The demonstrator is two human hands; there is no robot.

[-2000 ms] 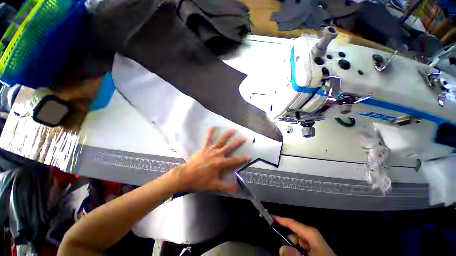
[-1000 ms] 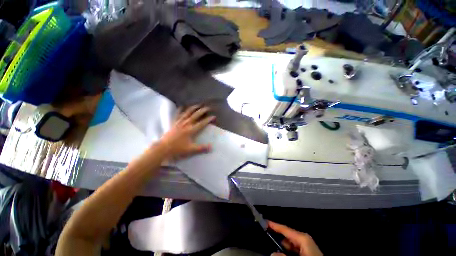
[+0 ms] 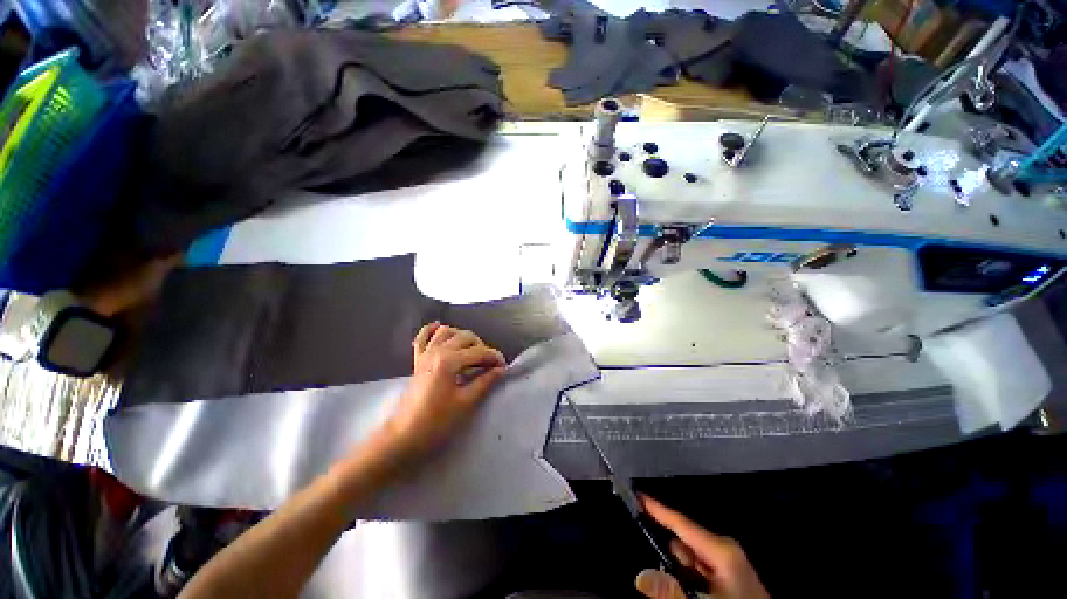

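Note:
A white lining piece (image 3: 293, 439) lies along the front of the table over a dark grey-brown garment panel (image 3: 281, 328). The white piece's right end has a notched, dark-edged outline. My left hand (image 3: 454, 380) is on the white piece near its upper edge, with bent fingers and thumb pinching the cloth there. My right hand (image 3: 702, 556), partly cut off by the bottom edge, holds scissors (image 3: 624, 489) by the dark handles. The blades point up and left, with their tip beside the notch.
A white sewing machine (image 3: 772, 199) stands at the right, its needle area right of the panel. A pale thread bundle (image 3: 810, 357) lies under its arm. A dark panel stack (image 3: 316, 117) lies behind left. Blue and green baskets (image 3: 70, 176) and a small square device (image 3: 80, 341) are at the left.
The panel and white piece have turned to lie along the table edge and apart from the dark stack. My left hand went from lying flat to pinching the cloth. The scissors stay near the notch.

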